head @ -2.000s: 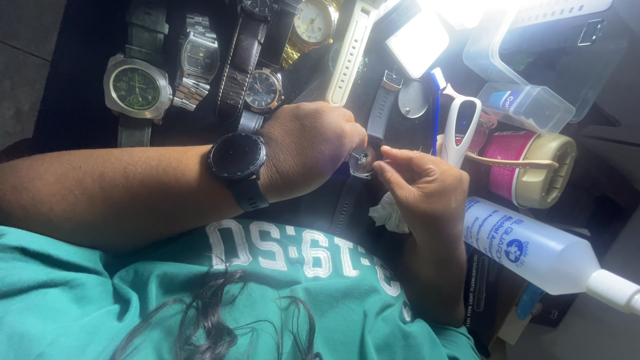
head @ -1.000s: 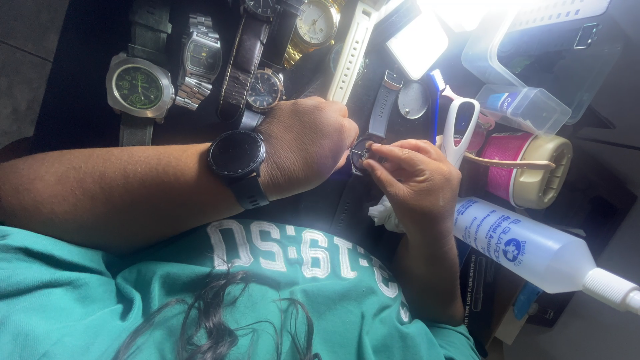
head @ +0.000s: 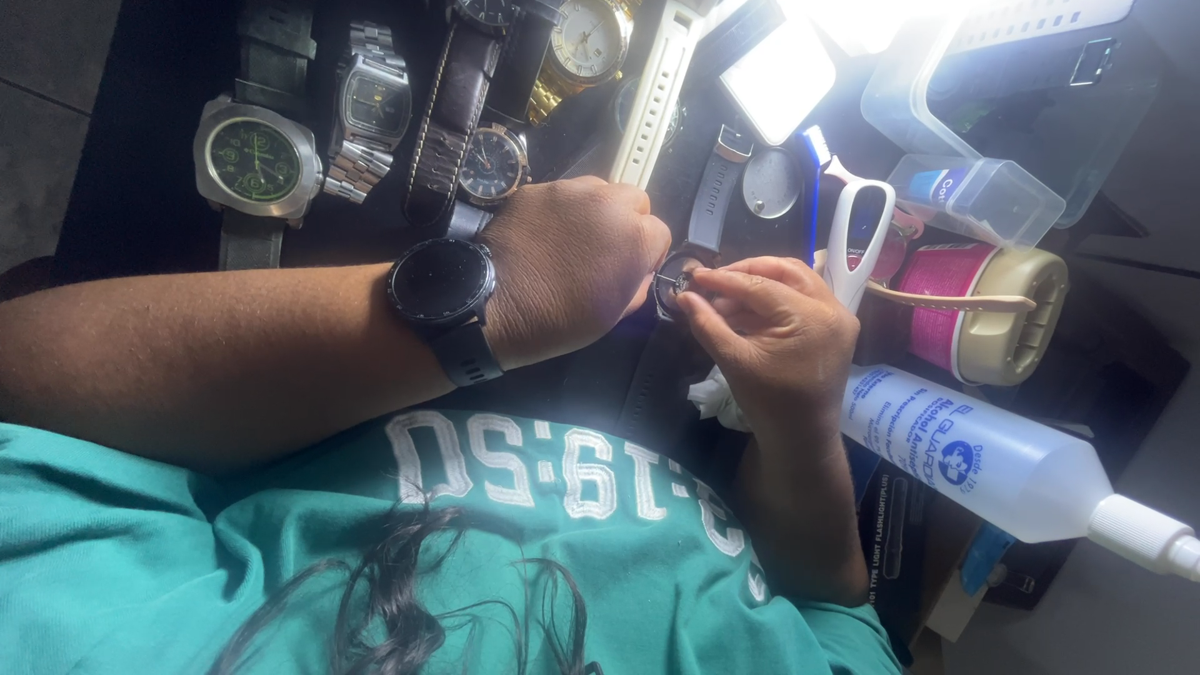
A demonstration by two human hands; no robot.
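My left hand (head: 572,267) is curled into a fist with its knuckles up, beside a small wristwatch (head: 671,284); its fingertips are hidden. A dark round smartwatch (head: 442,281) is worn on my left wrist. From the other side my right hand (head: 783,333) pinches with thumb and forefinger at the small watch's edge, covering part of its face. Small metal detail shows between the hands, too fine to identify. The watch's grey strap (head: 717,192) extends upward, and a dark strap part (head: 642,380) runs downward. Crumpled white tissue (head: 714,398) lies beside my right hand.
Further watches lie at the upper left, including a green-dialled watch (head: 253,161), a steel watch (head: 373,103) and a gold watch (head: 589,42). Right of my hands are a round metal disc (head: 772,183), a white handheld device (head: 858,239), a clear plastic box (head: 1008,202), a pink-and-beige container (head: 994,314) and an alcohol bottle (head: 1003,459).
My right hand has shifted slightly left, and its fingertips now cover more of the small watch than two seconds ago. My left fist has stayed nearly in place.
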